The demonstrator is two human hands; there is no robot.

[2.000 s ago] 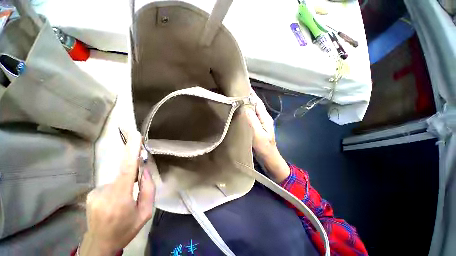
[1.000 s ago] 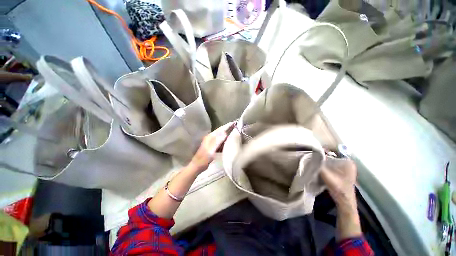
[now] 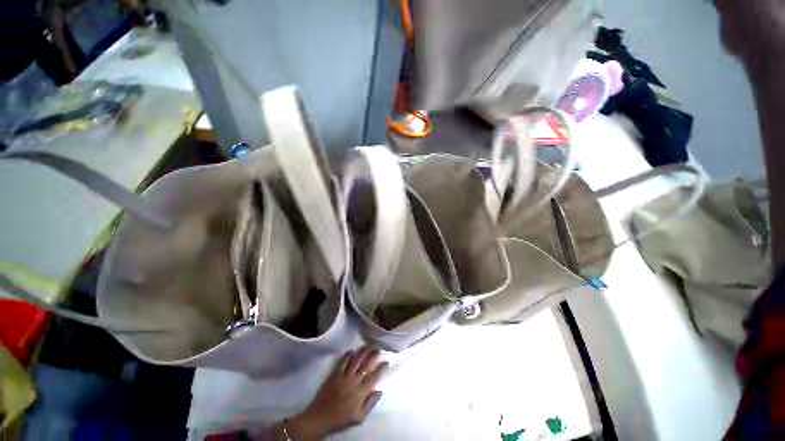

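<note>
Three beige tote bags stand open side by side: a left bag [image 3: 172, 250], a middle bag [image 3: 400, 332] and a right bag [image 3: 542, 297]. Their handles stand up, and inner zip pockets show within. My left hand [image 3: 351, 392] is spread, palm down, on the white table [image 3: 482, 370], its fingertips at the foot of the middle bag; it holds nothing. A blurred forearm and red plaid sleeve [image 3: 766, 344] rise along the right edge; my right hand is cut off there and cannot be seen.
Another beige bag [image 3: 706, 250] lies at the right. A blurred grey-beige bag [image 3: 499, 52] is at the top. Behind are a pink fan [image 3: 585, 90], orange cord [image 3: 409, 125], dark cloth [image 3: 654, 121] and a grey panel [image 3: 275, 60]. A red item [image 3: 21, 327] is at far left.
The view has turned left. The bag both hands held is no longer on the lap. My left hand has let go and lies spread on the table; my right hand has left the picture.
</note>
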